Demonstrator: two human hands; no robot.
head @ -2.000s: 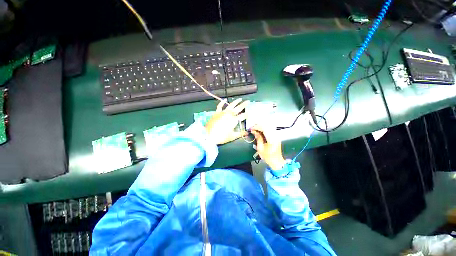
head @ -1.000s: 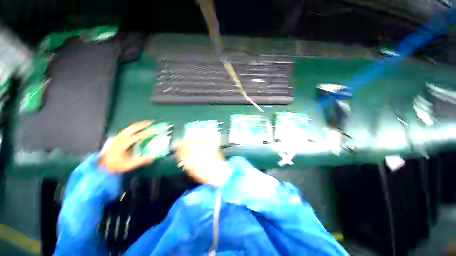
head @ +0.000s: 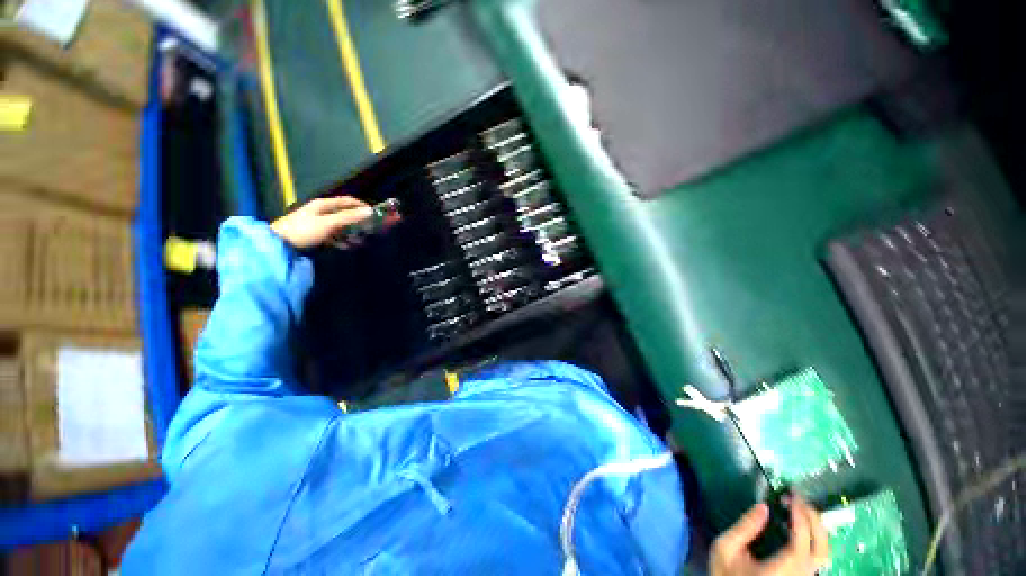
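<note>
My left hand (head: 324, 221) reaches over the black slotted tote (head: 371, 338) and holds a circuit board (head: 380, 218), seen nearly edge-on. Several boards (head: 456, 302) stand in rows in the tote as thin pale strips. My right hand (head: 774, 542), cut by the lower edge, grips a black connector (head: 776, 520) at the boards on the bench. One green board (head: 797, 422) lies beside it, with a thin black lead across its edge. A second board (head: 869, 533) lies just right of the hand.
The black keyboard (head: 939, 326) lies behind the boards. A dark mat (head: 720, 79) covers the bench farther along. White cable ends (head: 703, 402) lie at the bench's front edge. A blue rack with cartons (head: 68, 264) stands at the left. Yellow floor lines (head: 354, 73) run beyond the tote.
The view has swung left and turned. My left hand has moved from the bench boards to over the tote with a board in it. My right hand is now on a black connector.
</note>
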